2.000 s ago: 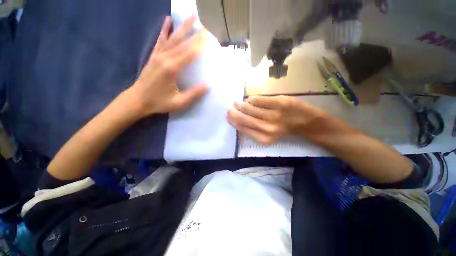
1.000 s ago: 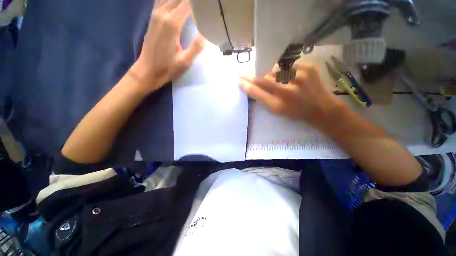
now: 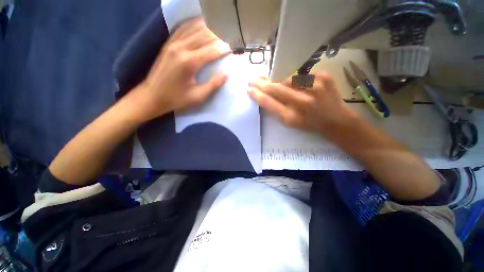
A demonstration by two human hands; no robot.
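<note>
A white piece (image 3: 217,114) lies on a navy fabric panel (image 3: 204,149) under the sewing machine head. Its near edge has a curved cut, with navy showing inside the curve. My left hand (image 3: 186,74) lies flat on the white piece, left of the needle area, thumb and fingers apart. My right hand (image 3: 302,101) rests at the right edge of the white piece, just in front of the presser foot (image 3: 257,55); its fingertips touch the cloth edge. The needle area is washed out by bright light.
Thread snips (image 3: 367,90) and black-handled scissors (image 3: 460,133) lie to the right on the table. A large stack of navy panels (image 3: 58,79) covers the left. Ruler marks (image 3: 308,155) run along the front edge. A blue basket (image 3: 366,196) is below right.
The white piece and navy panel have moved away from me under the machine head, bringing the curved edge onto the table. My left hand has come back nearer the needle; my right hand stays near the edge.
</note>
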